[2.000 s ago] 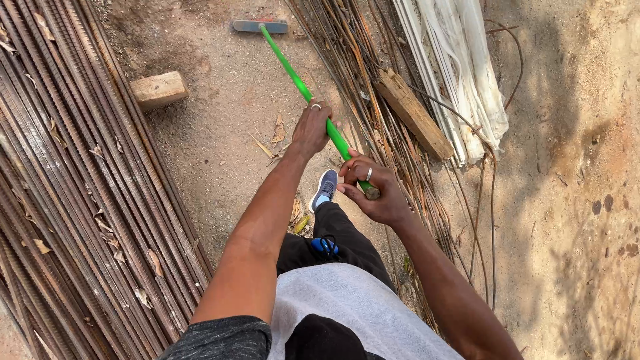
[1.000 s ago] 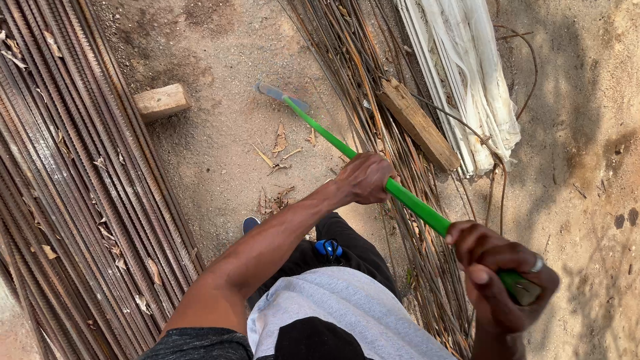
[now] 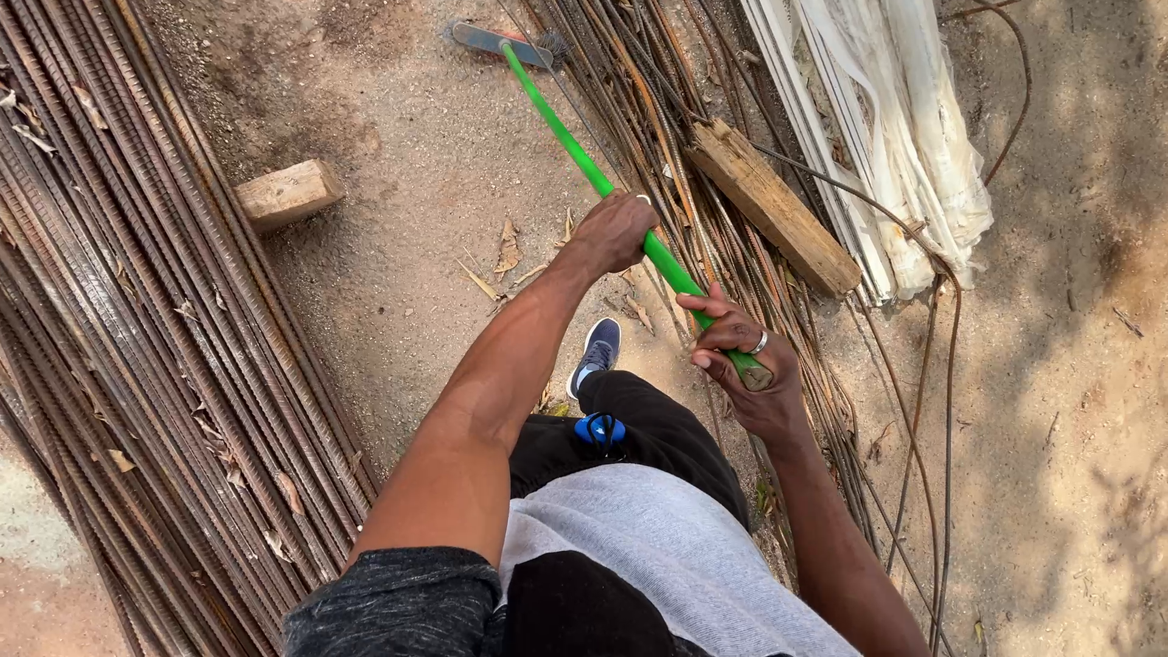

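Note:
A long broom with a green handle runs diagonally from my hands up to its head, which rests on the ground near the top. Bristles show at the right end of the head, beside the thin steel rods. My left hand is closed around the middle of the handle. Lower down, my right hand, with a silver-coloured ring, grips the handle near its end. Dry leaves and twigs lie on the sandy ground just left of the handle.
A stack of rusty ribbed rebar fills the left side, with a wooden block jutting from it. Thin steel rods lie to the right under a timber piece. Beyond are white strips wrapped in plastic and bent rods.
From one second ago, both hands have moved back toward the upper left with the broom, and its head has gone further up to the rods' edge. A shoe has come further forward.

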